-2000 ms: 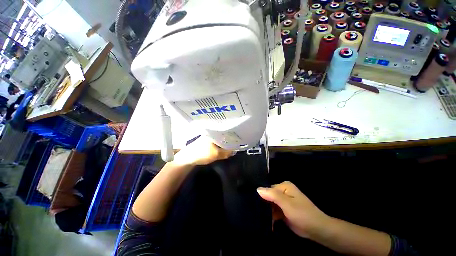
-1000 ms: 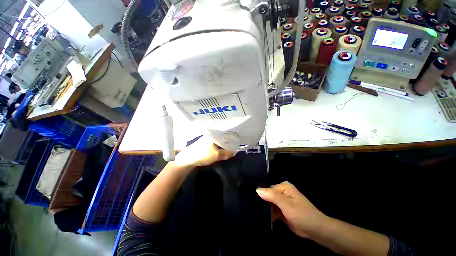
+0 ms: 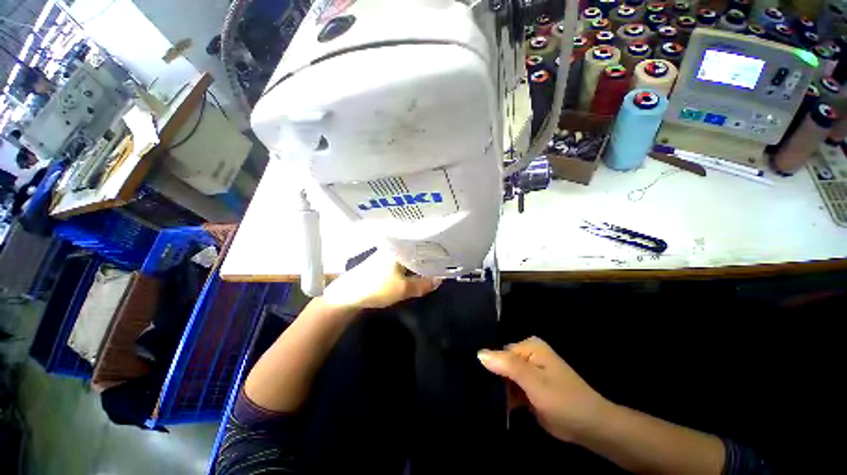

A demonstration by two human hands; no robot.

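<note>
A black garment point(image 3: 446, 348) lies under the white JUKI machine head point(image 3: 399, 139) and hangs over the table edge and lap. My left hand point(image 3: 371, 283) is at the cloth just under the head, its fingertips partly hidden by the head. My right hand point(image 3: 543, 380) pinches the cloth's edge between thumb and fingers, nearer to me and to the right. A small silver work clamp point(image 3: 472, 276) shows below the head on the cloth. The needle cannot be made out.
Thread snips point(image 3: 624, 236) lie on the white table point(image 3: 557, 246). Behind are a light-blue thread cone point(image 3: 635, 130), a brown box of small parts point(image 3: 578, 148), pens point(image 3: 710, 162), many cones and a lit control panel point(image 3: 738, 93). Blue crates point(image 3: 200, 371) stand at left.
The view has shifted very slightly. Both hands keep nearly the same places on the cloth, and the black cloth's folds between them look slightly different.
</note>
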